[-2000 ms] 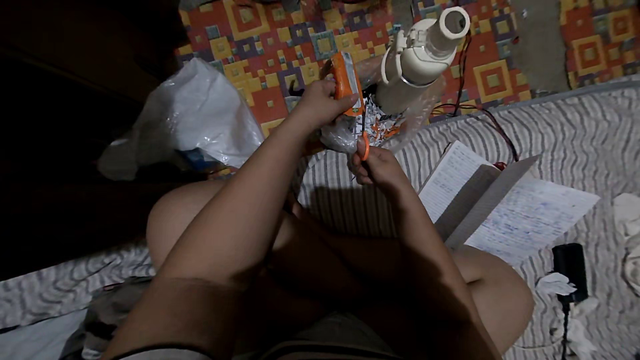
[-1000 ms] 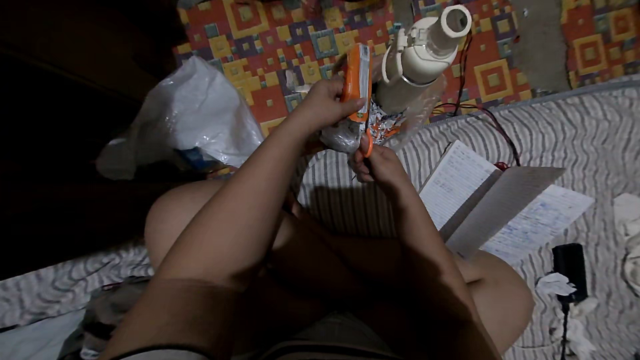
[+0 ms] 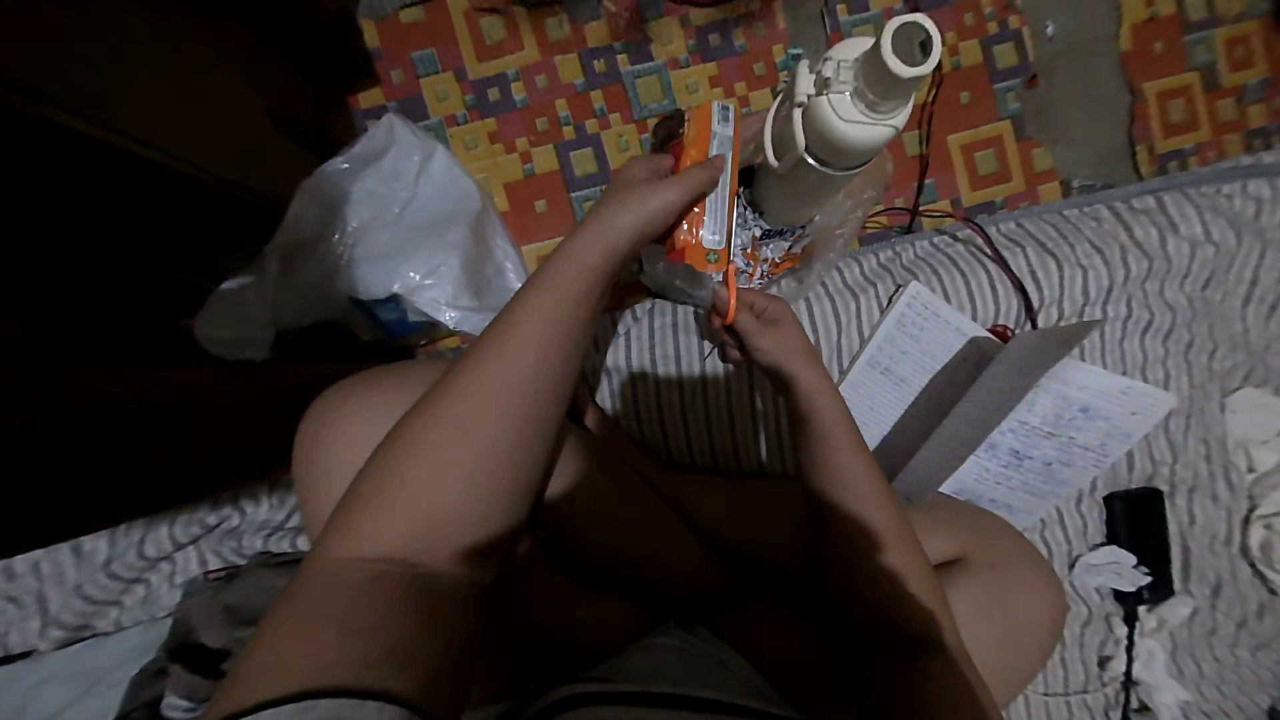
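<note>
My left hand [image 3: 665,195] grips an orange plastic packet [image 3: 708,190] with a pale printed panel, its thumb across the front. Below it, my right hand [image 3: 755,325] holds the orange-handled scissors [image 3: 731,296], whose blades lie along the packet's right edge. How far the blades are apart cannot be told. Just under and behind the packet is a clear plastic bag [image 3: 680,278]. Many small white and orange cut scraps [image 3: 765,250] lie in clear plastic beside it. A cream bottle [image 3: 840,110] with a handle stands right behind the scraps.
A white plastic bag [image 3: 410,220] sits at the left on the patterned mat [image 3: 580,150]. An open notebook [image 3: 1060,430] with handwriting lies on the striped cloth [image 3: 1180,300] at the right. Near it are a black device with a cable [image 3: 1138,540], crumpled white paper [image 3: 1110,568] and dark red wires [image 3: 985,240].
The packet has turned more upright since the earliest frame, and its pale panel now faces the camera. My right hand and the scissors stay close below it. A notebook leaf has shifted.
</note>
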